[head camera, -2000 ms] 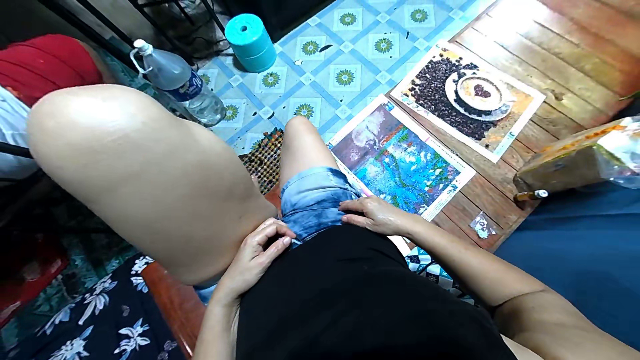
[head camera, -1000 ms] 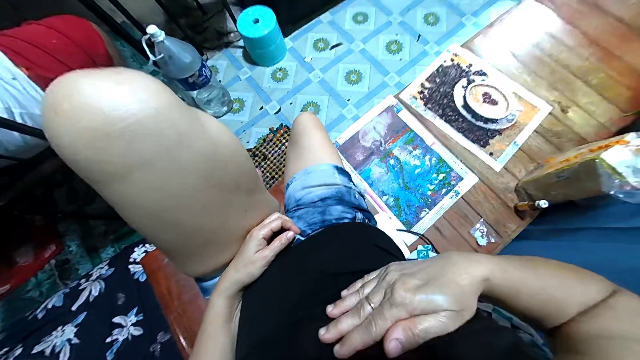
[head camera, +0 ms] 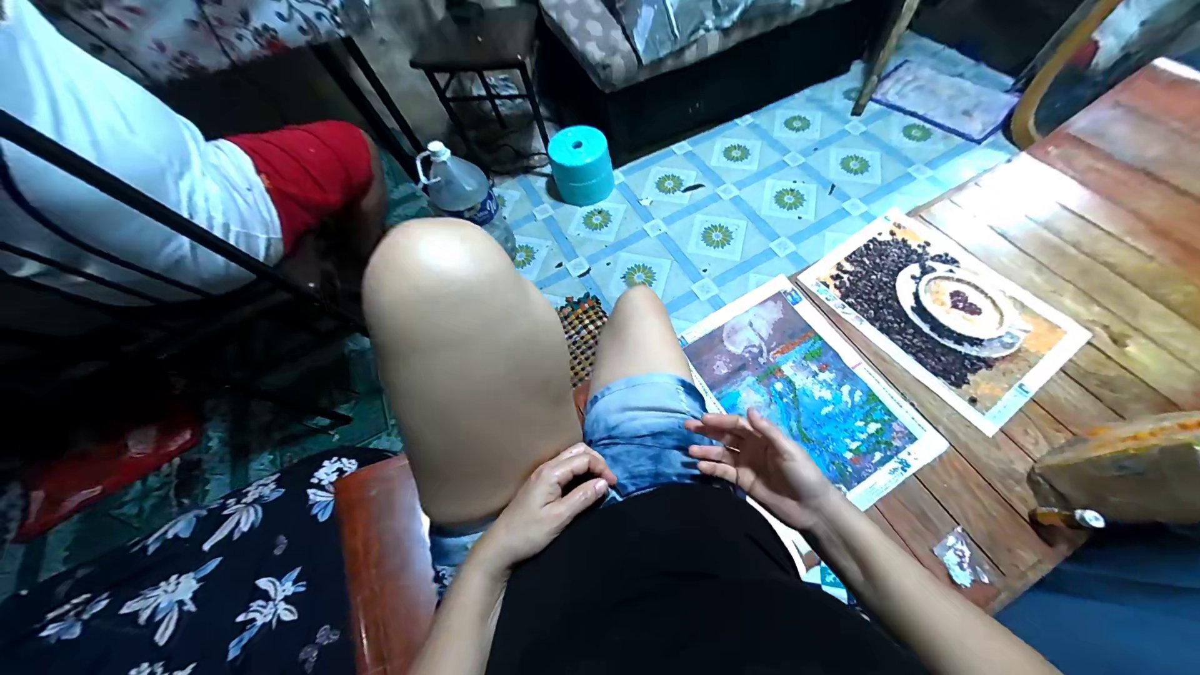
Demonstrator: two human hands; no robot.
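My left hand (head camera: 555, 499) rests with curled fingers on the hem of the denim shorts (head camera: 647, 431), at the top of my raised thigh; I see nothing in it. Over my lap, my right hand (head camera: 761, 466) hovers with its fingers apart and holds nothing. Just beyond it lies a blue and purple diamond-painting canvas (head camera: 816, 403) on the wooden table. A second picture sheet (head camera: 947, 314), showing a coffee cup and beans, lies beside it. A small clear plastic bag (head camera: 960, 557) is near the table's lower edge.
A wrapped block-like package (head camera: 1120, 473) sits at the right table edge. On the tiled floor stand a turquoise cylinder (head camera: 580, 167) and a large plastic bottle (head camera: 461, 192). Another person in red shorts (head camera: 305, 178) sits at the upper left, behind a dark metal rail (head camera: 187, 230).
My right hand has lifted off the black shirt, where it lay a second ago, and now is over the shorts with fingers spread. My left hand stays at the thigh. The view has tilted up.
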